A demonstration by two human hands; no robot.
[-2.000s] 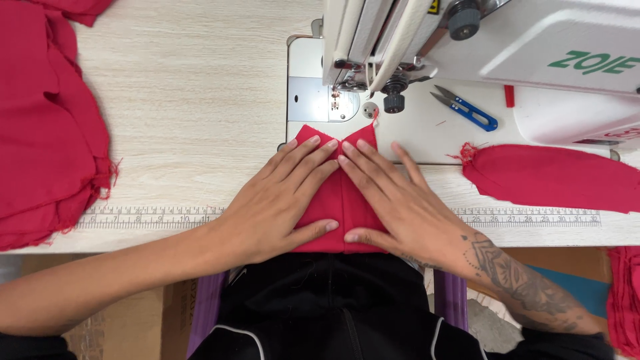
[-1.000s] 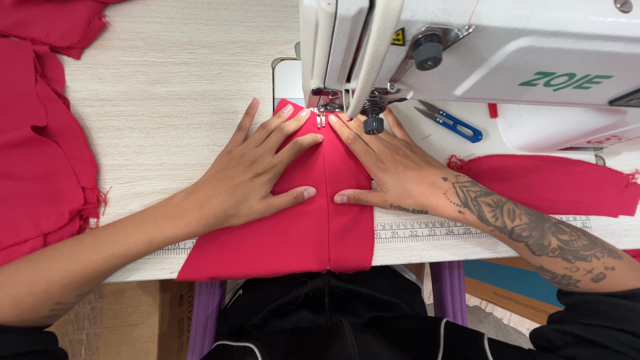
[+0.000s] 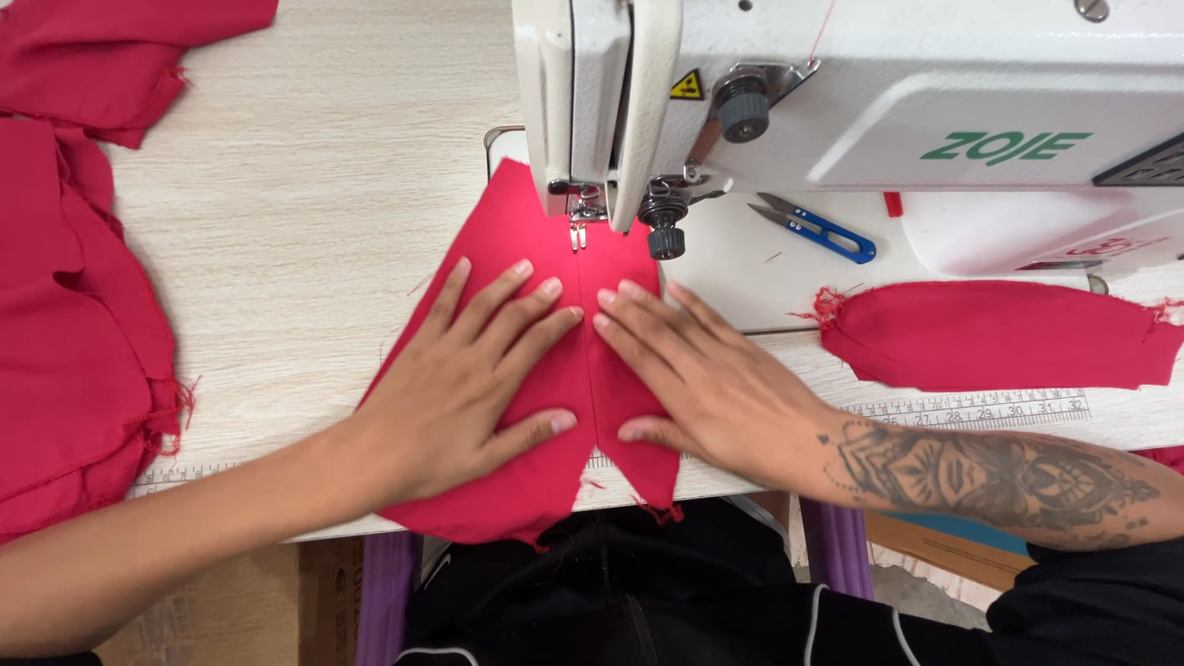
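Note:
A red fabric piece (image 3: 546, 370) with a seam down its middle lies under the presser foot (image 3: 578, 237) of a white ZOJE sewing machine (image 3: 888, 102). Flat on the cloth left of the seam rests my left hand (image 3: 462, 370), its fingers spread. My right hand (image 3: 694, 370) lies on the part right of the seam, fingers close together and thumb apart. Neither hand grips the fabric. The near edge of the cloth splits in a notch below the seam and hangs slightly over the table edge, with frayed threads.
Blue thread snips (image 3: 823, 231) lie on the machine bed right of the needle area. Beyond my right hand is a folded red fabric piece (image 3: 999, 335) with frayed ends. More red fabric (image 3: 74, 324) is piled at the left. A printed ruler scale (image 3: 980, 409) runs along the table's front.
The red fabric has moved away from me under the presser foot, and its notched near end now shows. Two seconds ago its far end lay in front of the foot. Both hands stay on it.

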